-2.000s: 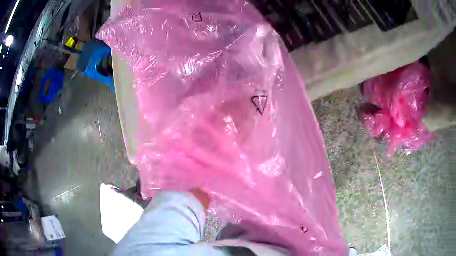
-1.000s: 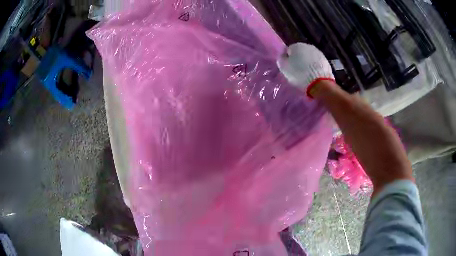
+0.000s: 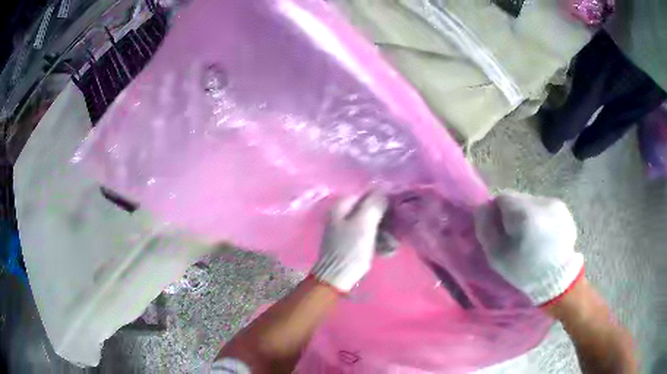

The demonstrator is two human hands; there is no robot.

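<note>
A large pink plastic bag (image 3: pixel 241 168) stretches from the upper left over the beige-covered table (image 3: pixel 66 241) and down past its near edge. A dark part (image 3: pixel 453 285) shows through the film between my hands. My left hand (image 3: pixel 352 237), in a white glove with a red cuff, is closed on the bag film near the dark part. My right hand (image 3: pixel 528 245), gloved the same, grips the bag's right edge. The fingertips of my right hand are hidden.
Several black parts (image 3: pixel 124 62) lie in a row at the upper left. A small dark strip (image 3: pixel 118 199) lies on the cover. Clear film (image 3: pixel 475 55) lies on the beige surface at upper right. A person's dark-clothed legs (image 3: pixel 596 102) stand beside it. Speckled floor (image 3: pixel 234 281) shows below.
The view has swung round. Both gloved hands now show on the bag, where only my right hand showed before. The person's legs have come into view, and the blue stool has nearly left it.
</note>
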